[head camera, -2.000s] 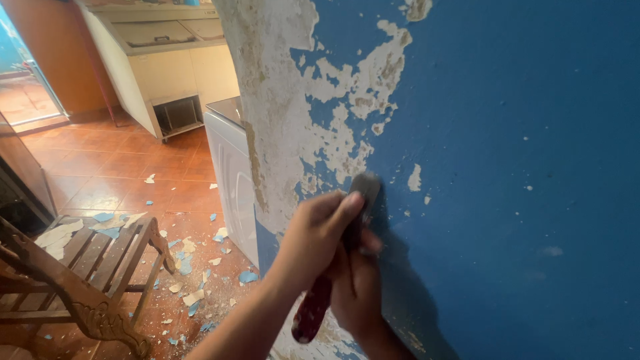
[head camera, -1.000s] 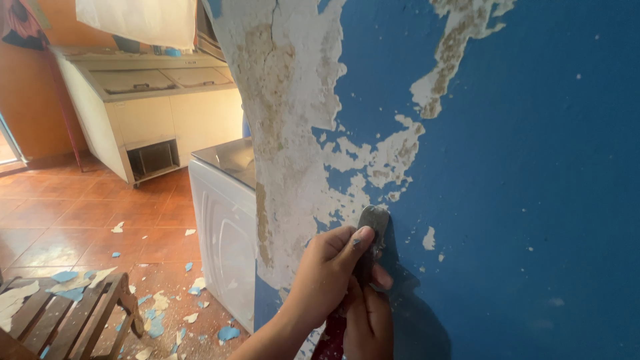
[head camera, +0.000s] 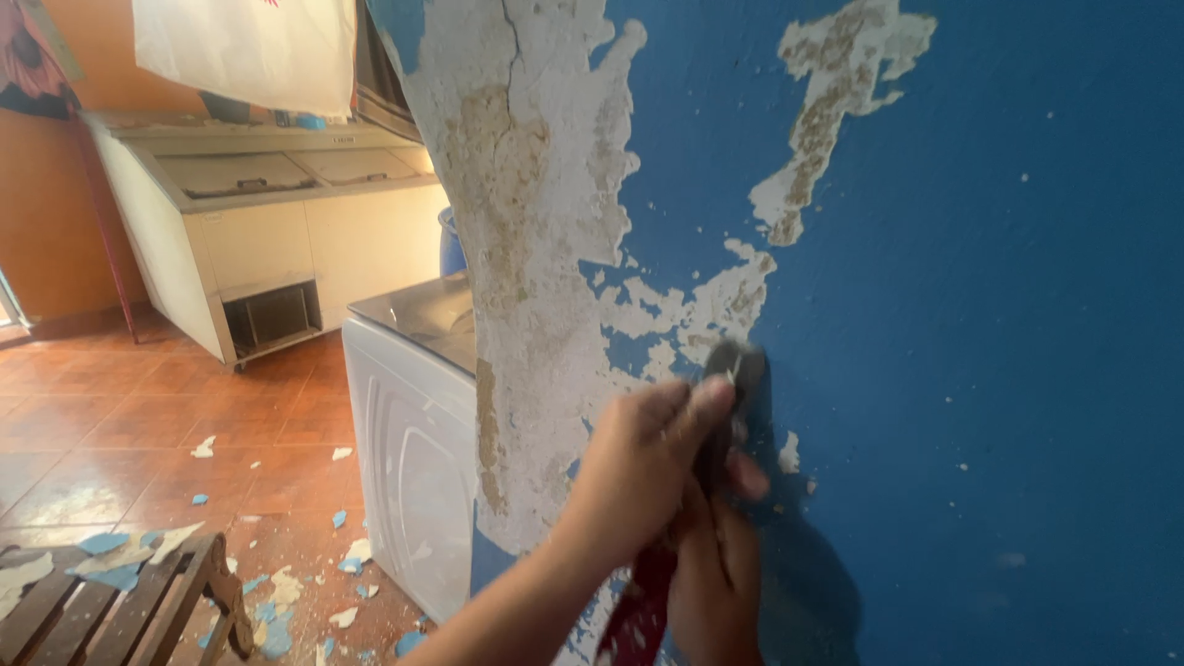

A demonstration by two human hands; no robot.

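Observation:
Both hands are closed on one scraper (head camera: pixel 737 359), a tool with a dull metal blade and a dark red handle. My left hand (head camera: pixel 638 453) grips the blade part from the left, thumb near its top. Just below and to the right, my right hand (head camera: pixel 717 564) wraps around the tool lower down. The blurred blade end lies against the blue painted wall (head camera: pixel 971 305), at the lower edge of a patch of bare, whitish plaster (head camera: pixel 726 301). A larger bare strip (head camera: pixel 546 185) with a crack runs down the wall's left edge. The palms and part of the handle are hidden.
Left of the wall stands a white appliance (head camera: pixel 416 472) with a glossy top. Beyond it is a cream chest cabinet (head camera: pixel 259 231) on the tiled floor. A slatted wooden seat (head camera: pixel 120 601) at lower left bears paint flakes, and more flakes (head camera: pixel 277 592) lie scattered on the floor.
The view has shifted, showing more of the room and upper wall. Both hands remain on the scraper, its blade still at the lower part of the peeled patch.

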